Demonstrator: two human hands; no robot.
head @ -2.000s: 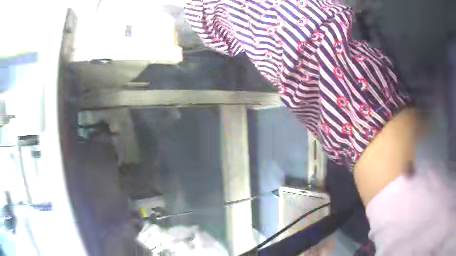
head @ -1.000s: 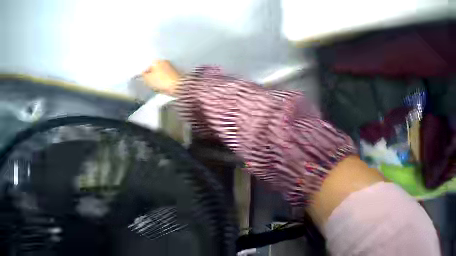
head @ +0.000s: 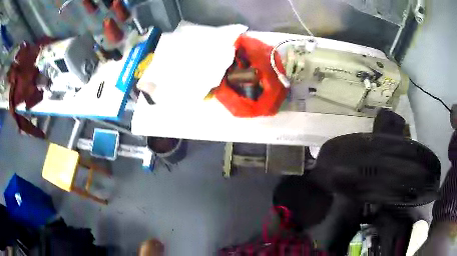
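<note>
A black pedestal fan (head: 376, 170) stands at the right, in front of a beige sewing machine (head: 351, 82) on a white table (head: 200, 122). A thin black cord (head: 431, 95) runs from beyond the machine to the right edge. There, a striped sleeve (head: 448, 200) and a dark, blurred shape that looks like my right hand (head: 454, 117) are cut off. The cord meets this shape, but its grip cannot be made out. A small skin-coloured shape is cut off by the bottom edge; I cannot tell whether it is my left hand.
A red-orange bag (head: 273, 97) and white sheet (head: 193, 60) lie on the table. A blue-edged table (head: 87, 112) with an overlock machine (head: 75, 62) is at left. A yellow stool (head: 60, 165) and blue bin (head: 30, 200) stand on the floor. Checked cloth (head: 280, 245) shows below.
The view has swung from close to the table and fan to a wider one. The striped sleeve has gone from the middle to the right edge.
</note>
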